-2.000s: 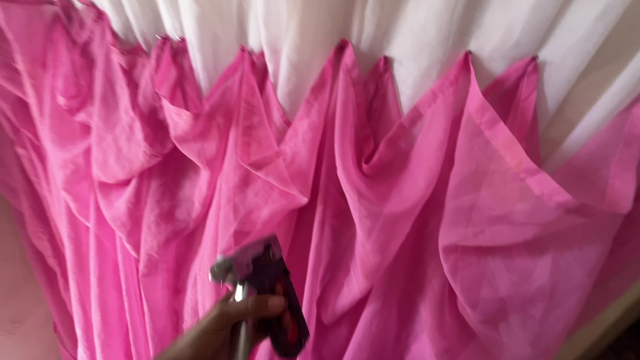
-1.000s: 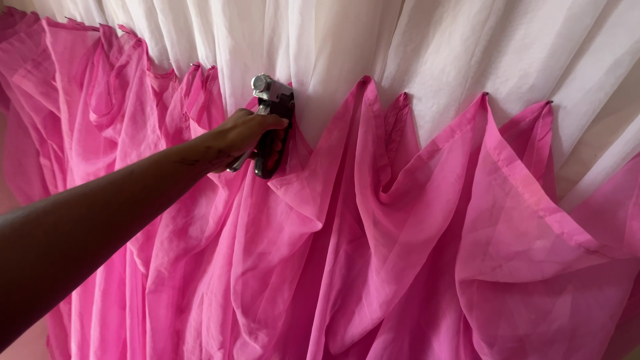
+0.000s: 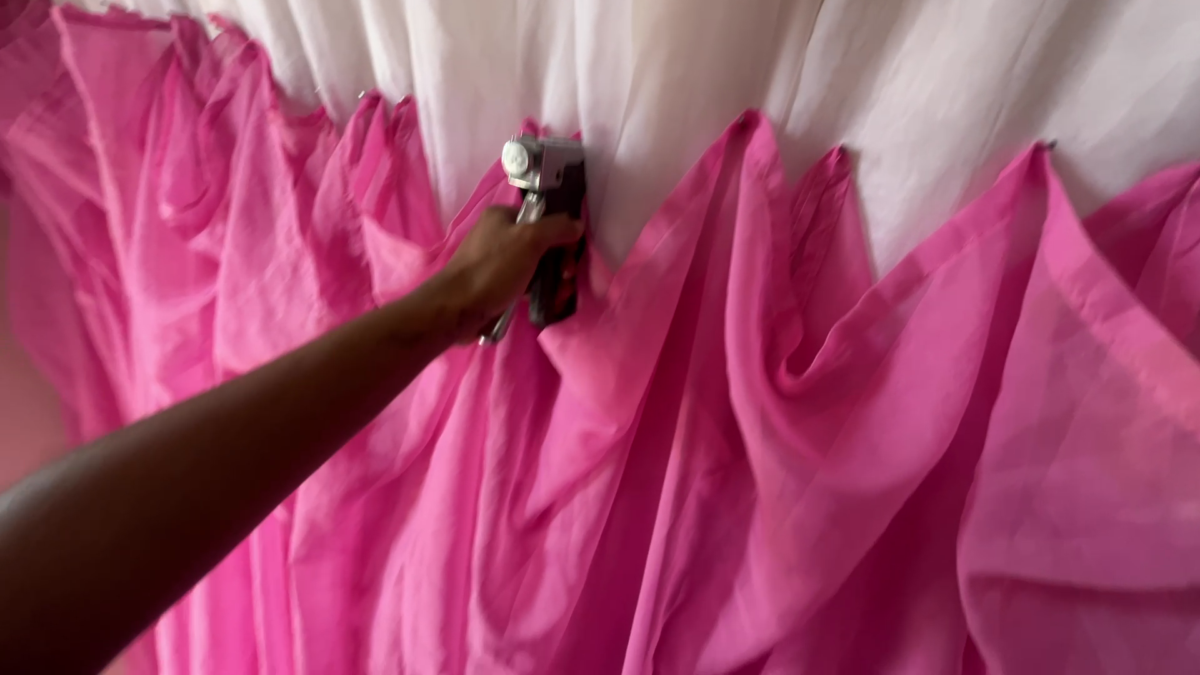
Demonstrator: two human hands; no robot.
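Note:
My left hand (image 3: 511, 248), on an arm that reaches in from the left edge, is closed around a staple gun (image 3: 561, 178) with a silver metal head and dark body. The tool is held up at the top edge of a pink fabric drape (image 3: 844, 487), over one of its gathered peaks, where it meets a pleated white cloth (image 3: 656, 75). The tool hides most of that peak, and I cannot tell whether it presses on the cloth. My right hand is out of view.
Several gathered peaks hold the pink drape up against the white cloth, with small dark fasteners at some tips, such as the fastener (image 3: 1050, 144) on the right. Loose folds sag between them. A pinkish surface (image 3: 33, 403) shows at the left edge.
My left hand, with the staple gun in it, has risen from low over the pink folds to the drape's top edge. In the last second it has stayed near that same peak.

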